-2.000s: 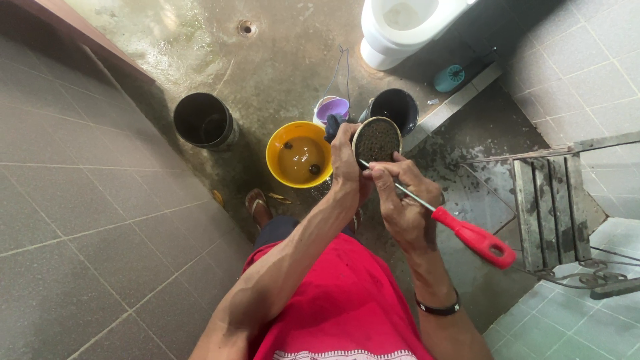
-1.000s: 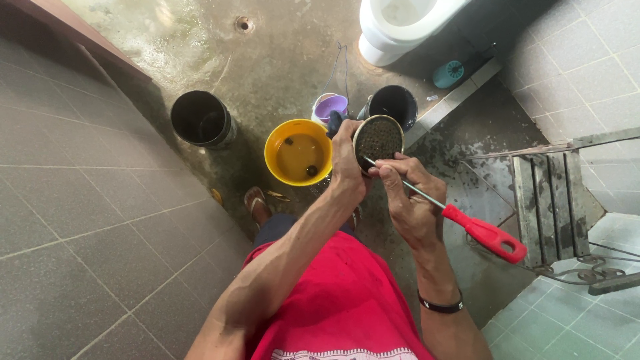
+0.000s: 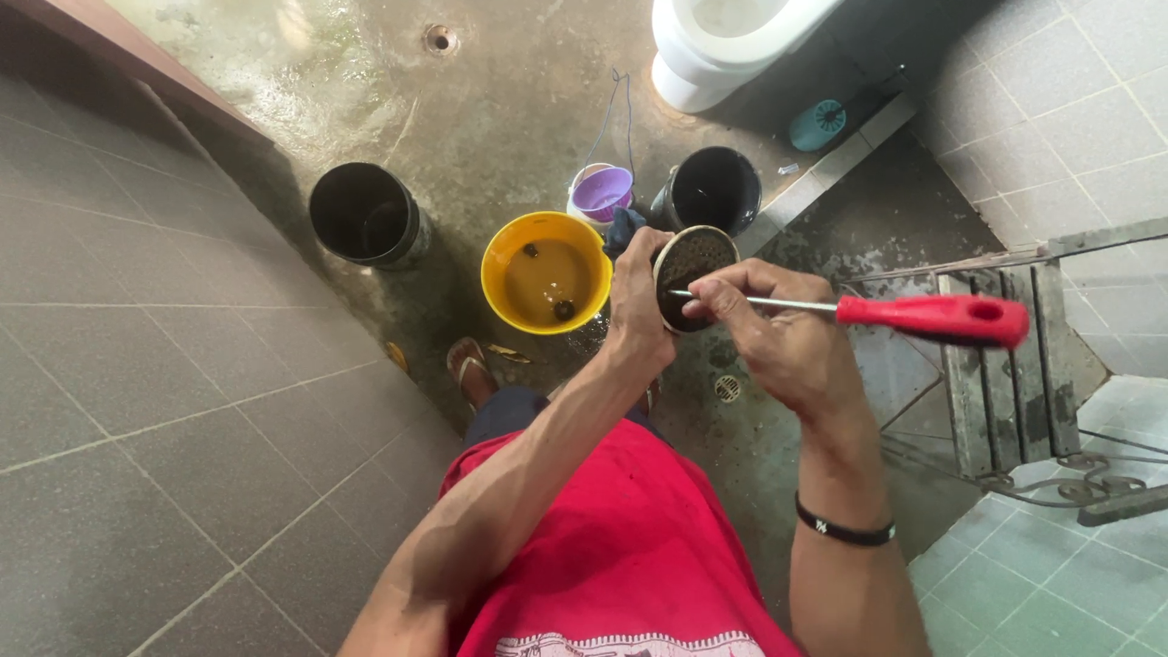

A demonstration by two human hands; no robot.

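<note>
My left hand (image 3: 641, 297) grips a round, pale-rimmed container (image 3: 698, 260) with a dark, rough, wet-looking inside; what it is exactly I cannot tell. My right hand (image 3: 776, 319) holds the metal shaft of a red-handled screwdriver (image 3: 931, 317) between thumb and fingers, its tip inside the round rim. A dark cloth-like thing (image 3: 623, 231) shows just beyond my left fingers. Below and to the left stands a yellow bucket (image 3: 493, 301) of brownish water, with dark round things in it.
A black bucket (image 3: 319, 214) stands on the left, another (image 3: 756, 196) behind the round container. Between them is a white pail with a purple basket (image 3: 602, 192). A toilet (image 3: 693, 78), a teal plastic object (image 3: 817, 125), a slatted metal-framed seat (image 3: 1004, 365) and tiled walls surround the wet floor.
The screwdriver has swung from a downward slant to nearly level, its handle higher. My right hand has shifted with it and now covers part of the round container's rim.
</note>
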